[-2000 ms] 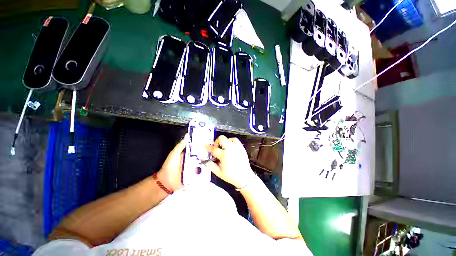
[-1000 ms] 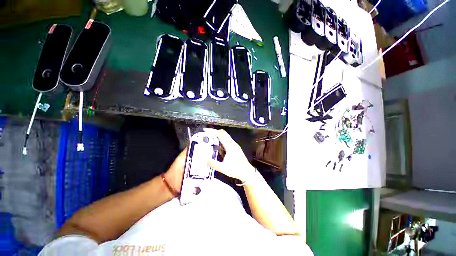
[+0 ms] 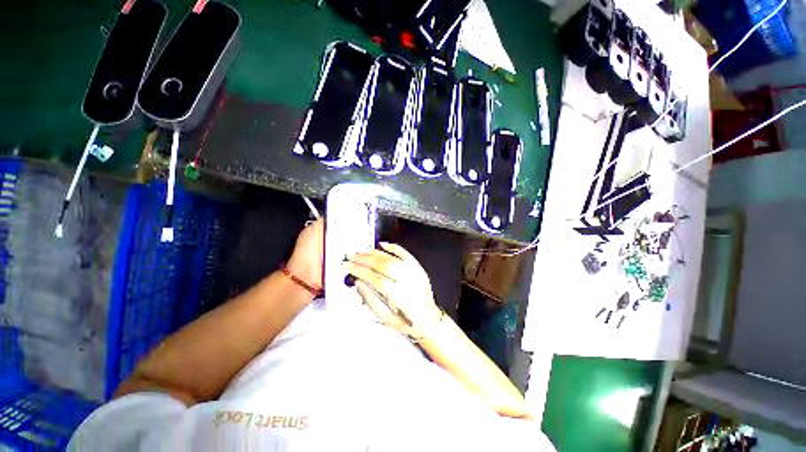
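Observation:
A pale, long lock housing [image 3: 351,221] is held upright over my lap, its plain back towards the camera and a round dark hole near its lower end. My left hand [image 3: 307,256] is closed around its left side. My right hand [image 3: 393,281] lies on its lower right part, fingers on the surface by the hole. A thin pale stick or cable end shows above my left hand; I cannot tell what it is. The inner side of the housing is hidden.
Several unfinished lock shells [image 3: 433,119] stand along the green bench edge. Two finished lock units [image 3: 190,66] with hanging cables lie at the left. Circuit boards [image 3: 657,287] and stacked lock bodies [image 3: 638,69] lie on the white-sheeted table at right. A blue crate [image 3: 159,265] is below the bench.
The housing has turned over from its open side with cut-outs to its plain back. My right hand has moved down to the hole's level. The view has swung left.

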